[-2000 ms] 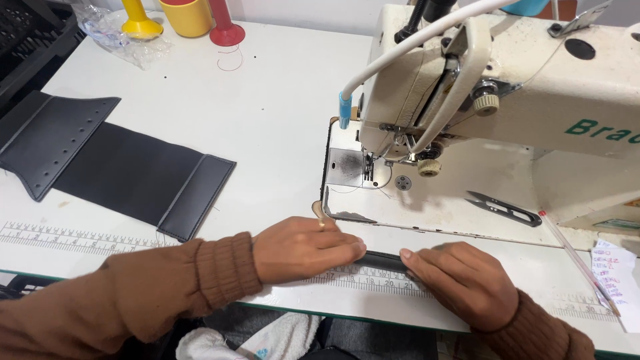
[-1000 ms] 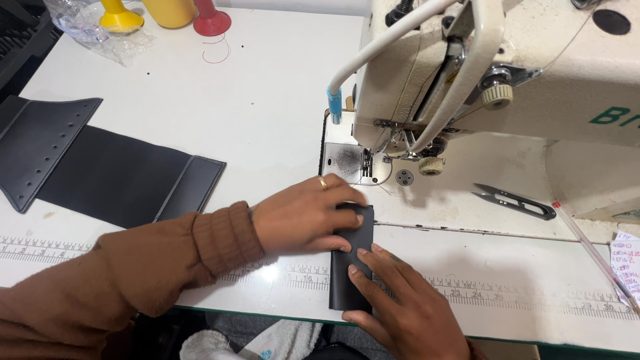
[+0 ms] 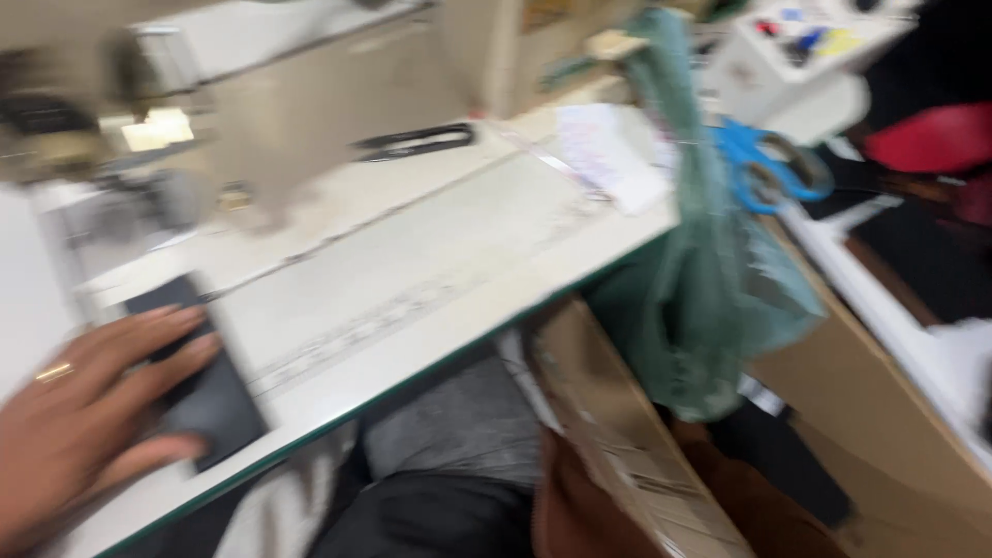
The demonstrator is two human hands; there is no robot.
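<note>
The frame of now is blurred by motion. My left hand (image 3: 116, 395), with a ring on one finger, lies over a folded black leather-like piece (image 3: 225, 411), fingers and thumb pressing it flat at the table's front edge. Just beyond the piece is the bed of a sewing machine (image 3: 310, 139). My right hand is hidden; brown sleeve fabric (image 3: 728, 480) shows low at the right, beside and behind a cardboard wall. A dark flat piece (image 3: 806, 457) lies within the cardboard box near that sleeve.
Thread snips (image 3: 418, 142) lie on the machine bed, with a paper bearing writing (image 3: 612, 155) to their right. A green plastic bag (image 3: 682, 271) hangs at the table corner. Blue-handled scissors (image 3: 775, 167) are beside it. An open cardboard box (image 3: 876, 387) stands below at the right.
The view has swung far to the right. My right hand has left the black piece and gone out of sight; my left hand remains on it. The other black piece at the left is out of view.
</note>
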